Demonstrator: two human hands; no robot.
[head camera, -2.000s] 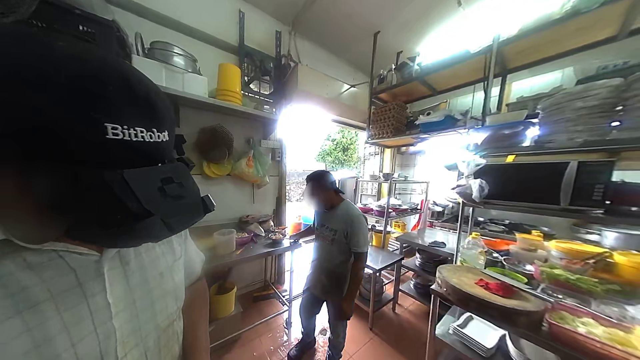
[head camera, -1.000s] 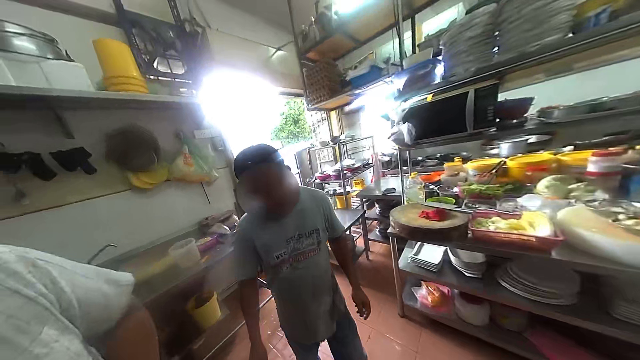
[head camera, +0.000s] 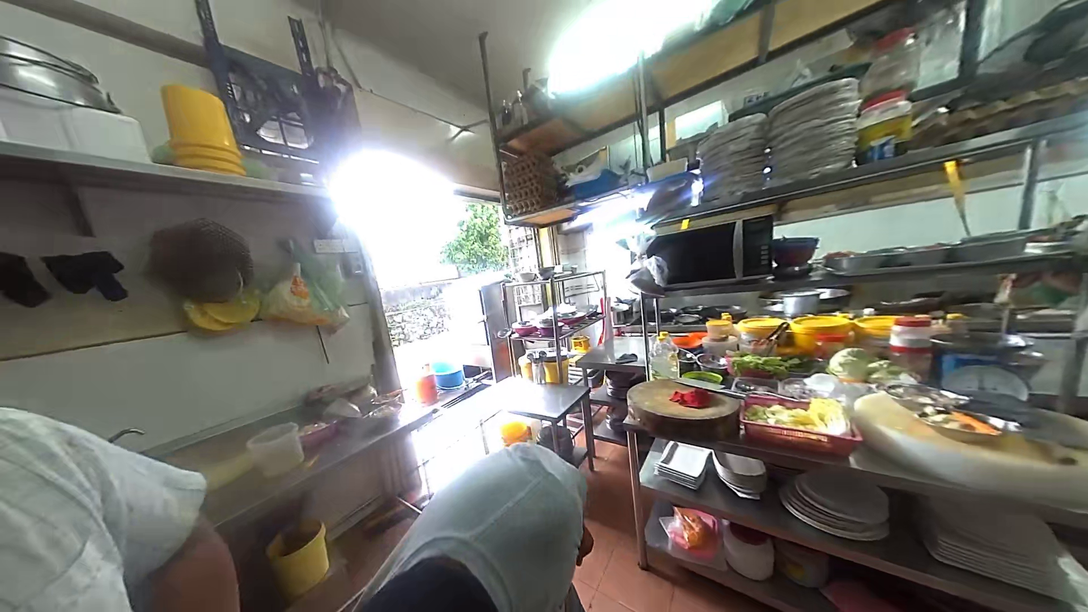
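Observation:
Neither of my hands is visible in the head view. At the lower left, a sleeve in light checked cloth (head camera: 85, 501) and a bare upper arm (head camera: 194, 565) show; whose they are I cannot tell. Another person in a grey shirt (head camera: 501, 518) bends low at the bottom centre, head hidden. On the right-hand steel table, a round wooden chopping board (head camera: 684, 410) holds red cut food (head camera: 693, 398), with a knife (head camera: 710, 388) at its far edge. Beside the board sits a red plastic basket (head camera: 799, 438) of cut cabbage.
A steel counter (head camera: 340, 459) with a clear plastic tub (head camera: 275, 449) runs along the left wall. Below it is a yellow bucket (head camera: 299, 557). A small steel table (head camera: 544, 398) stands near the bright doorway. Plates (head camera: 835, 503) are stacked under the right-hand table.
The person in the grey shirt, upright one second ago, is now bent low at the bottom centre. The person in the black cap, seen at left two seconds ago, has left the view. The view has shifted.

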